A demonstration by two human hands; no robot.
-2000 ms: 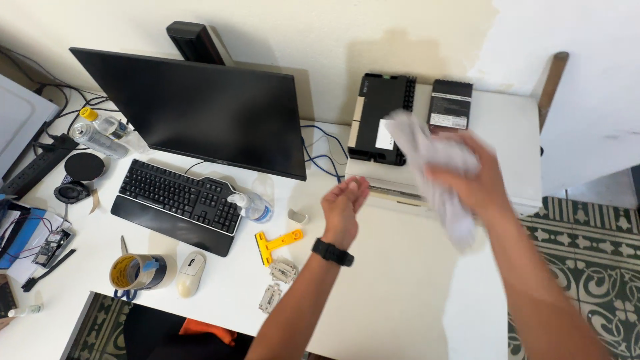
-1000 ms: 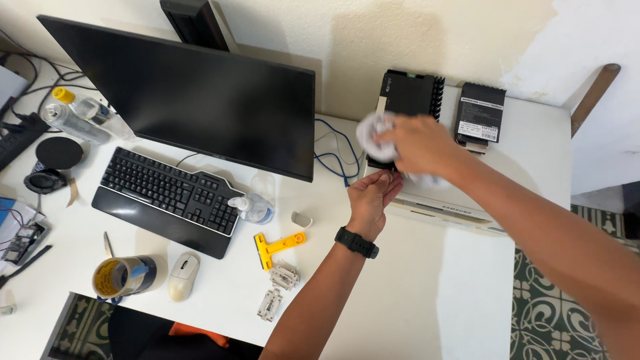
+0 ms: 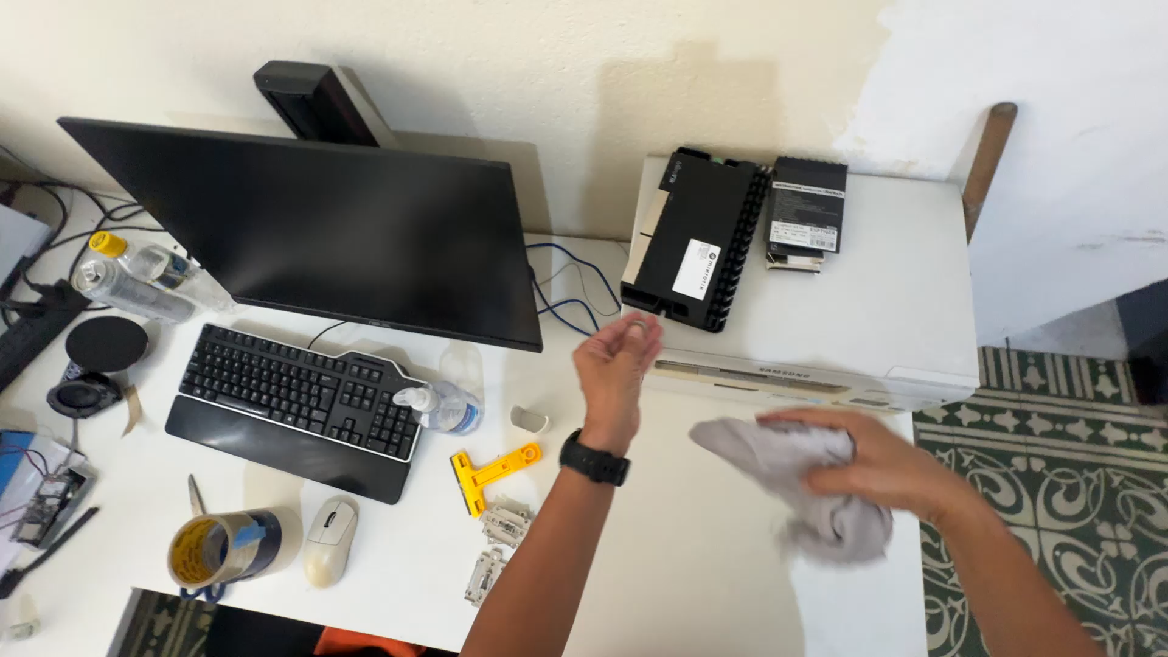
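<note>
My right hand grips a crumpled light grey cloth above the desk, in front of the white Samsung printer. My left hand, with a black watch on its wrist, is raised near the printer's front left corner. Its fingertips are drawn together; whether something small is between them cannot be made out. Just beyond them, a black finned MikroTik case lies on the printer, bearing a white label. To its right is a smaller black device with a printed label.
A monitor, keyboard, spray bottle and mouse stand left. Nearer my left arm lie a yellow scraper and metal brackets. A tape roll is at lower left. A wooden stick leans against the wall.
My right hand and the cloth were over the front of the black case a second ago; now they are nearer me, in front of the printer. My left hand has stayed near the printer's corner.
</note>
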